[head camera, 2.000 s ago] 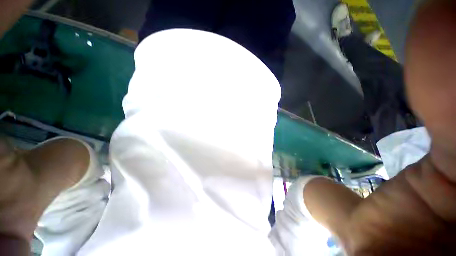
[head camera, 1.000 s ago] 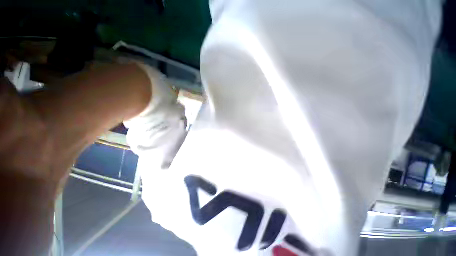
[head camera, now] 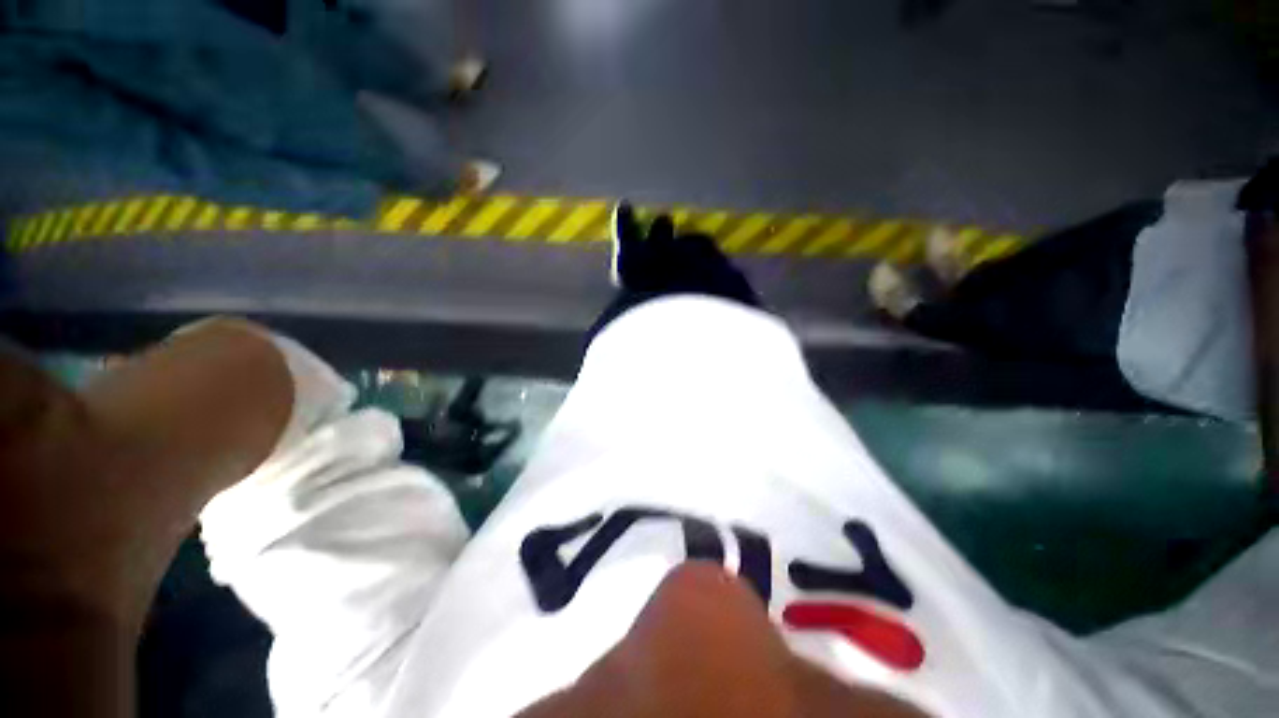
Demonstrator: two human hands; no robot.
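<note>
My left hand (head camera: 70, 519) is large and blurred at the left edge, raised close to the camera, with its fingers cut off. Its wrist comes out of the bunched white sleeve (head camera: 351, 547). I cannot tell whether it holds anything. My right hand is not identifiable; only a pale sleeve (head camera: 1206, 631) shows at the lower right. A blurred skin-coloured shape (head camera: 701, 652) covers the bottom centre; I cannot tell what it is. My white top (head camera: 701, 421) with dark and red letters fills the middle. A dark object (head camera: 470, 428), perhaps a strap bundle, lies on the green surface.
The green-topped bench (head camera: 1038, 491) runs across beside my body. Yellow-black floor tape (head camera: 533, 219) lies beyond it. A person in blue clothing (head camera: 183, 112) is at the upper left. Another person's dark-clothed leg (head camera: 1052, 288) and light garment (head camera: 1192, 302) are at the right.
The view has swung to show the floor, tape and two people. My left hand remains large at the left; the large hand seen at the right two seconds ago no longer shows there.
</note>
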